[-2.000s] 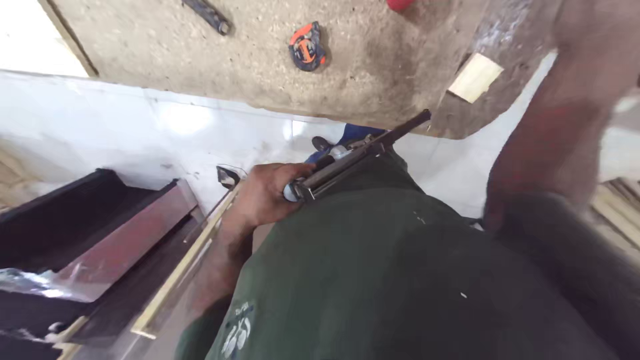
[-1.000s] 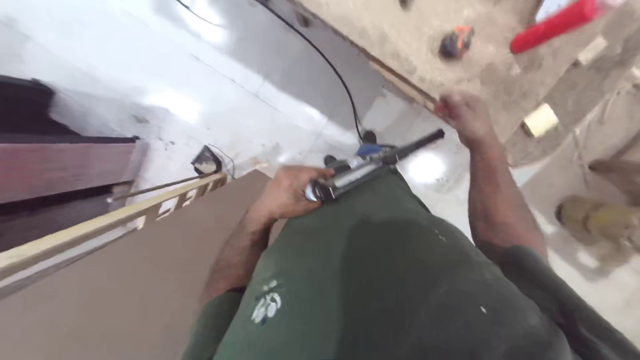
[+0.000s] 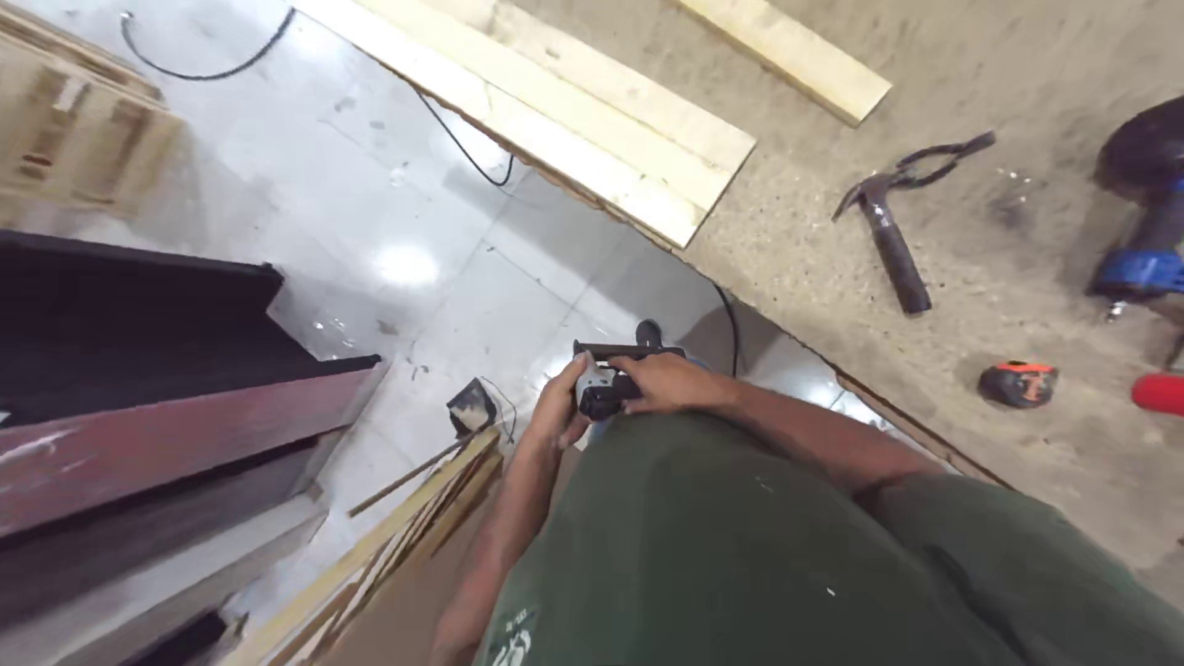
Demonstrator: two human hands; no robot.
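Note:
Close to my body, my left hand (image 3: 561, 403) grips the grey and black head of a handheld power tool (image 3: 601, 392), which looks like a pneumatic nailer or stapler. My right hand (image 3: 668, 381) is closed around its dark body, beside a long dark bar. Both hands hide much of the tool. A claw hammer (image 3: 894, 245) lies on the worktable (image 3: 980, 277) to the right, its head against a pair of pincers (image 3: 942, 159). A black and orange tape measure (image 3: 1017, 384) lies nearer.
Pale planks (image 3: 573, 102) lie along the worktable's edge, with another board (image 3: 795, 60) beyond. A blue and black power tool (image 3: 1147, 231) and a red object (image 3: 1160, 393) are at far right. Wooden strips (image 3: 444, 490) and dark red furniture (image 3: 185, 435) stand left. Black cable (image 3: 476, 162) trails below.
My right hand has come from the worktable's edge onto the tool. My left hand still holds the tool, now turned differently. The view has swung considerably.

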